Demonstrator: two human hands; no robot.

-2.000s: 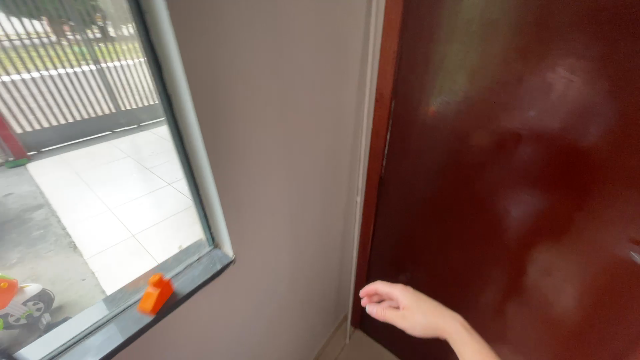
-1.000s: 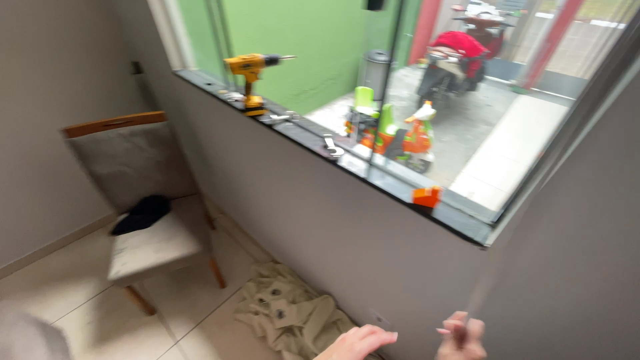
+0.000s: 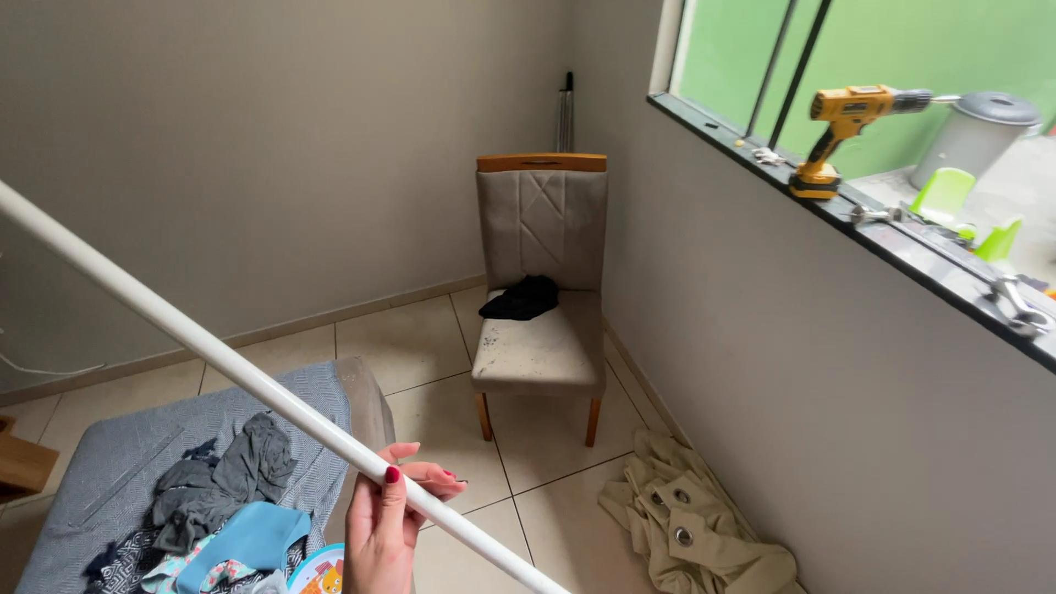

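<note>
A long white pole (image 3: 239, 375) crosses the head view diagonally, from the left edge down to the bottom centre. My left hand (image 3: 388, 516) holds it near the bottom centre, its thumb across the near side and its fingers behind, partly extended to the right. The fingernails are red. My right hand is not in view. Beyond the pole stands an upholstered chair (image 3: 540, 231) with a black cloth (image 3: 521, 299) on its seat. On the floor to the right of my left hand, a beige grommet curtain (image 3: 693, 528) lies in a heap.
A cordless drill (image 3: 850, 124) and a wrench (image 3: 1019, 309) sit on the window sill (image 3: 932, 268). Grey clothes (image 3: 227, 478) and a blue cloth (image 3: 243, 540) lie on a covered upholstered piece (image 3: 124, 445). Thin metal rods (image 3: 565, 115) stand in the corner behind the chair.
The view has swung far to the left. The right hand, seen one second ago, has left the view. My left hand now holds the white pole.
</note>
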